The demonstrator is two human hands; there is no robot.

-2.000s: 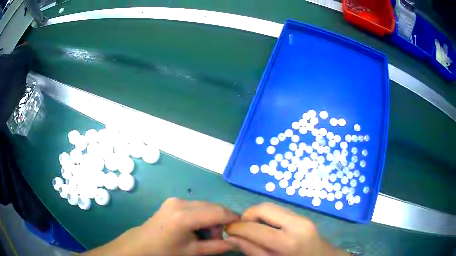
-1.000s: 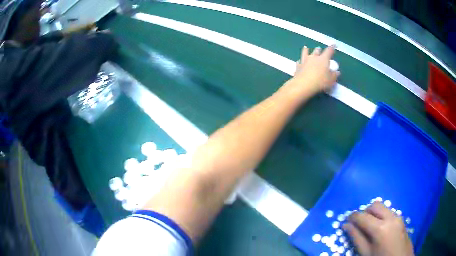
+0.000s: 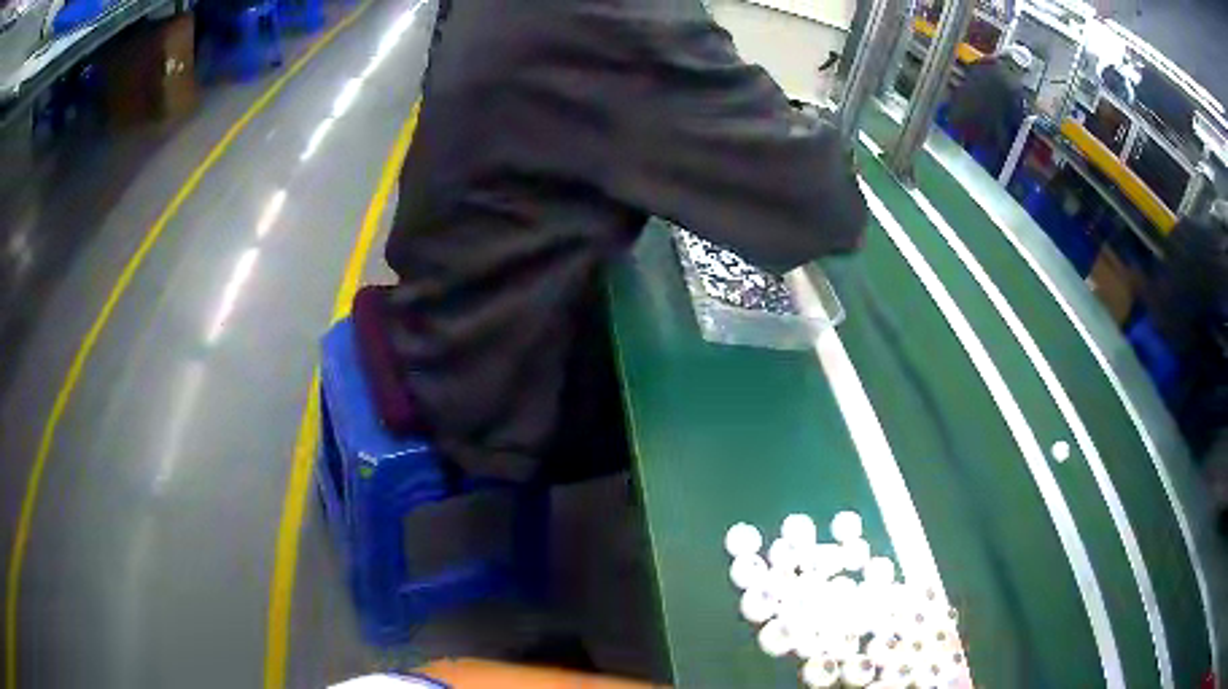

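Observation:
Large white round parts lie in a loose pile on the green bench at the lower right, cut off by the bottom edge. A single white round part sits on the green belt between two pale strips. A strip of my forearm and a white sleeve edge show at the bottom edge; both of my hands are out of the picture. The blue tray is not in view.
A neighbouring worker in dark clothes sits on a blue stool at the bench's left edge. A clear container with small dark and silvery pieces lies by their arm. Metal posts stand beyond. More people are at far right.
The view has swung left, showing the neighbour, stool and floor. The blue tray and both my hands have left the picture. The white part now lies on the belt, out of my left hand.

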